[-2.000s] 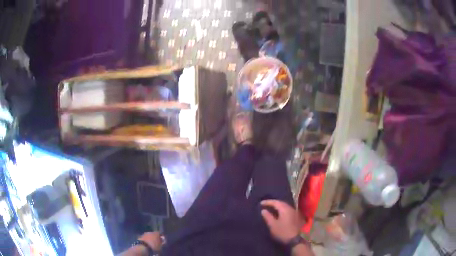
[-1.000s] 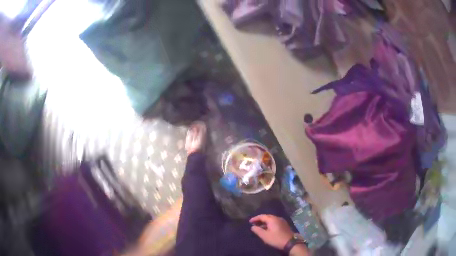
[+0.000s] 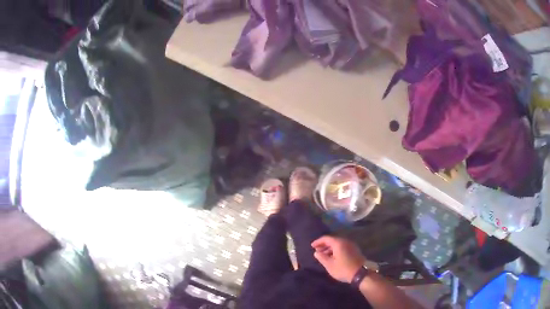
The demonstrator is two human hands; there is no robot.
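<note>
My right hand [image 3: 339,258] is over my right thigh, with its fingers loosely curled and nothing seen in it. A dark band is on its wrist. My left hand is not in view. On the pale table [image 3: 301,99] ahead and to the right lies a shiny purple satin cloth [image 3: 452,114]. Mauve cloth pieces [image 3: 325,27] lie in a ruffled heap along the table's far side. My hand touches none of the cloth.
A round bin [image 3: 348,192] with scraps stands on the floor beside my feet, near the table edge. A large dark green sack [image 3: 160,114] stands at the left. A clear plastic bottle [image 3: 503,211] lies at the table's right end. A blue object [image 3: 506,293] is at the lower right.
The view has turned, bringing the table and green sack in front. The left hand, seen 2 seconds ago, is out of view. The feet now show side by side on the patterned floor.
</note>
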